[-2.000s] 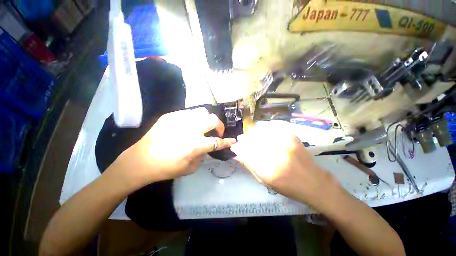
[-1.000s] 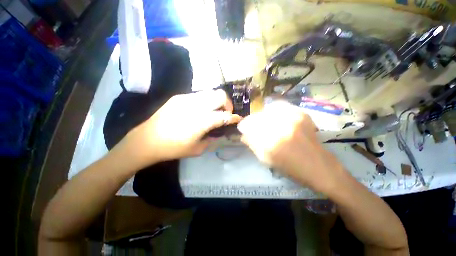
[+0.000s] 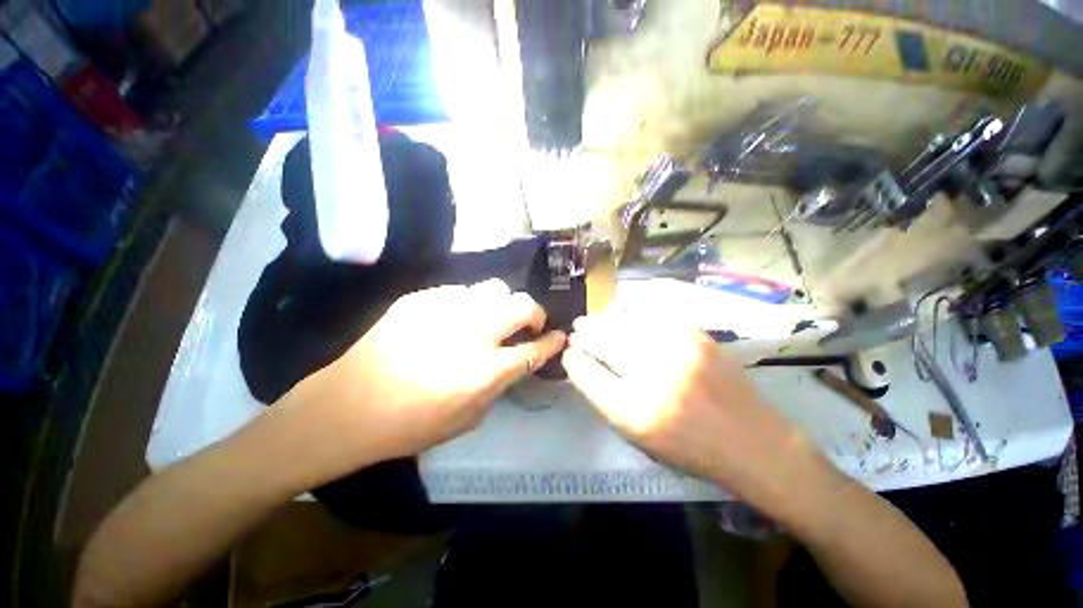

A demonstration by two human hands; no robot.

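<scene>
A black knit fabric piece (image 3: 505, 267) runs from the left to the presser foot and needles (image 3: 563, 255) of the cream coverstitch machine (image 3: 665, 107). My left hand (image 3: 445, 362) lies on the fabric just in front of the foot, its fingertips pinching the edge. My right hand (image 3: 653, 374) grips the same edge beside it, the fingertips of both hands nearly touching. A tan edge guide (image 3: 601, 280) stands right of the foot. The fabric under my fingers is mostly hidden.
A dark fabric heap (image 3: 315, 321) lies at the table's left and hangs over the front edge. A white lamp (image 3: 347, 154) stands above it. Snips (image 3: 746, 284) lie on the machine bed. Tweezers (image 3: 950, 398), a brown-handled tool (image 3: 849, 392) and a card scrap (image 3: 941, 425) lie right.
The view has shifted up and back down. More black fabric shows between my left hand and the foot. Both hands keep their pinch on the edge near the foot.
</scene>
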